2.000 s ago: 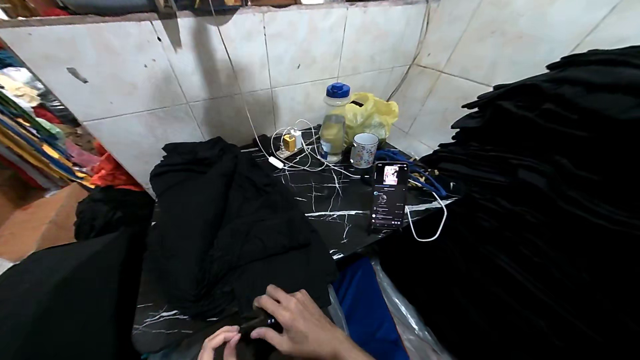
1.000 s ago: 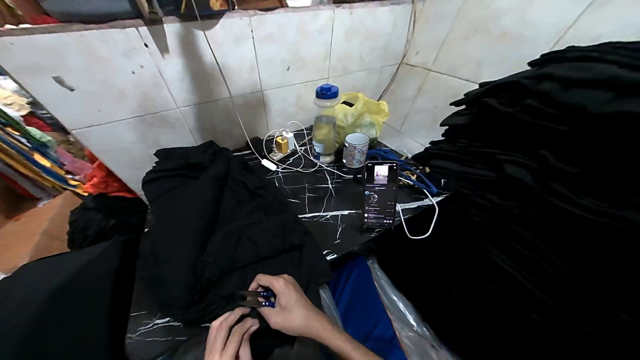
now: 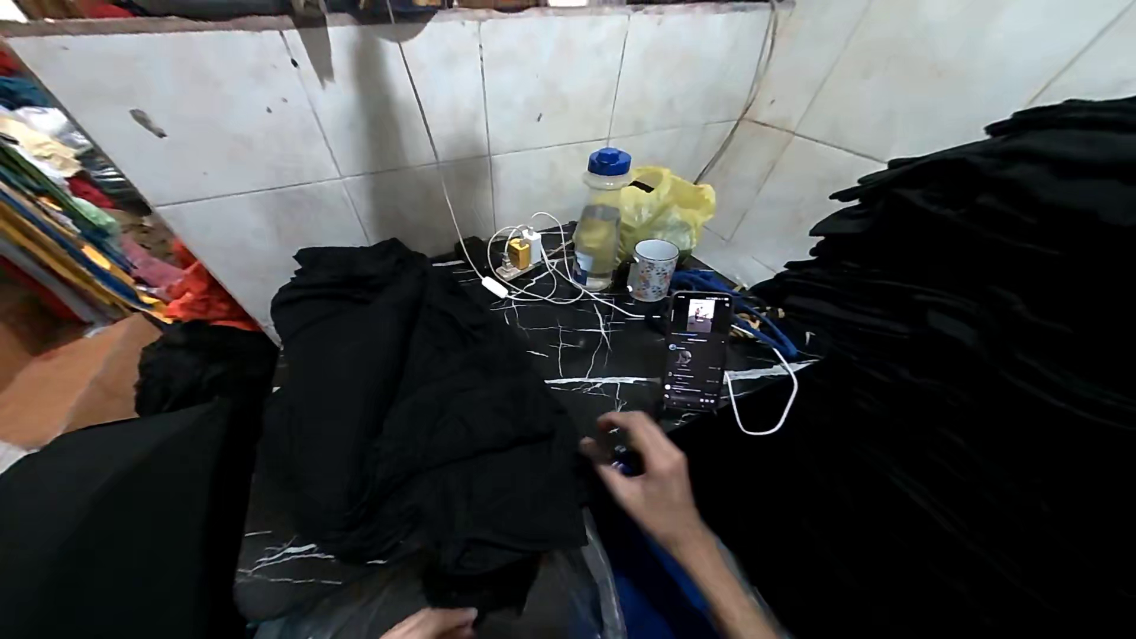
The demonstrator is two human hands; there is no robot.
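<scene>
My right hand (image 3: 646, 470) is over the table's edge, right of the black cloth pile (image 3: 444, 408), its fingers curled round a small dark tool with blue parts (image 3: 627, 460); its kind is unclear. Only part of my left hand (image 3: 435, 624) shows at the bottom edge, beside a hanging piece of black cloth (image 3: 479, 586); whether it grips the cloth is hidden. A lit smartphone (image 3: 697, 351) stands propped up just beyond my right hand, with a white cable beside it.
A tall stack of folded black cloth (image 3: 976, 355) rises at the right. Toward the wall stand a bottle with a blue cap (image 3: 598, 222), a patterned mug (image 3: 654, 271), a yellow plastic bag (image 3: 670, 209) and chargers (image 3: 521, 254) with white cables. A cardboard box (image 3: 89, 382) lies left.
My hands were together at the front of the cloth pile. My right hand has moved away to the right and forward with the small tool; my left hand is now lower, largely out of view.
</scene>
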